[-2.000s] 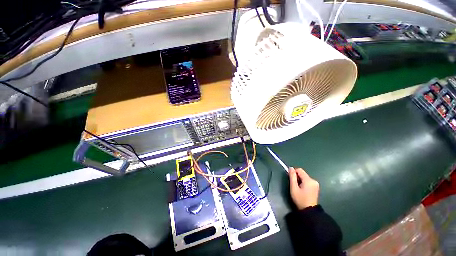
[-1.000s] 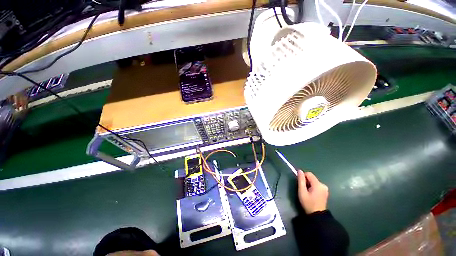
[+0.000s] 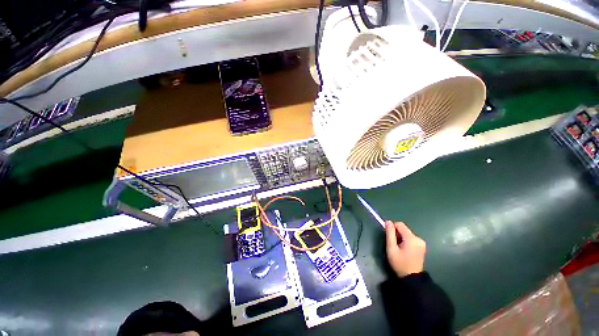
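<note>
My right hand, in a black sleeve, holds a thin whitish stick, maybe tweezers, above the bench right of the fixtures. A keypad phone with a yellow border lies upright on the left fixture plate. A second, white-keyed phone lies tilted on the right fixture plate. Orange cables loop from the tester over both phones. My left hand is not clearly visible; a black sleeve with a sliver of skin shows at the bottom edge.
A lit smartphone lies on the wooden board over the tester. A cream fan stands right of it. A tray of phones is at the right edge, a carton with clear plastic at the lower right. A conveyor runs behind.
The view has shifted slightly back and forth. My right hand still holds the stick in about the same place. The phones and plates have not moved.
</note>
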